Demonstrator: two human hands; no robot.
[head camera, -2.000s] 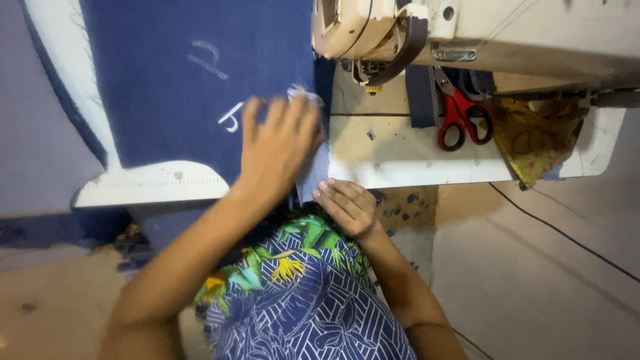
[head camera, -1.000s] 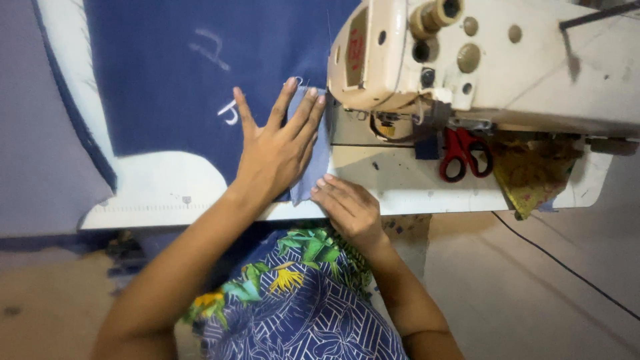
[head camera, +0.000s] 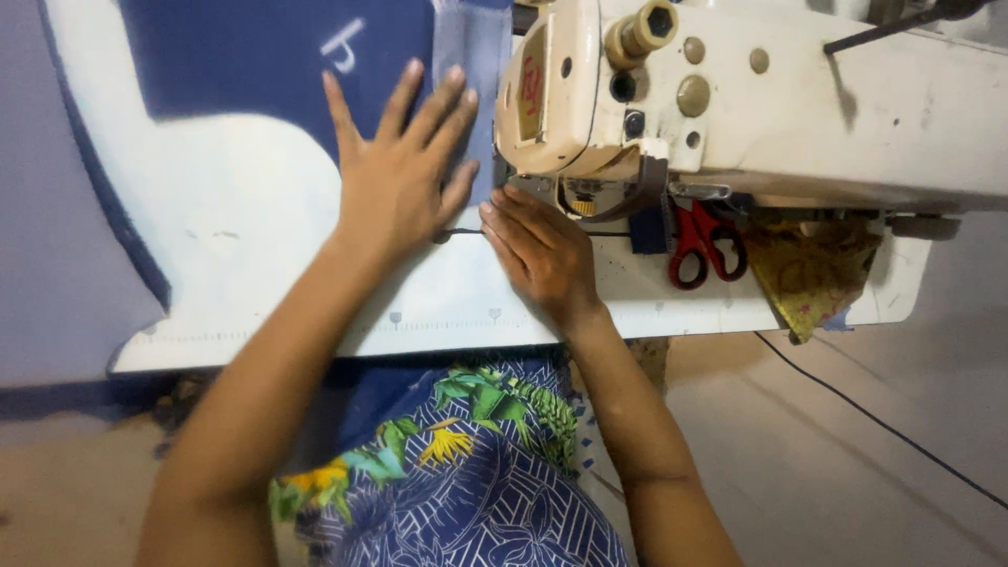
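My left hand lies palm down with fingers spread, over dark blue fabric that bears a white chalk mark and over a lighter blue strip along its right edge. Beside the lower end of that strip, my right hand rests with its fingers close together and its fingertips at the fabric's edge; whether it pinches the cloth is not clear. Directly right of the strip stands the head of a cream sewing machine. The needle area is mostly hidden under the head.
Red-handled scissors lie below the machine arm, beside a small dark blue piece and a yellow patterned cloth that hangs over the edge. The white table has ruler marks along its front edge. A black cable runs at the right.
The blue fabric and lighter strip have moved up, away from the front edge, baring more white table. My left hand has stayed spread on the cloth since one second ago.
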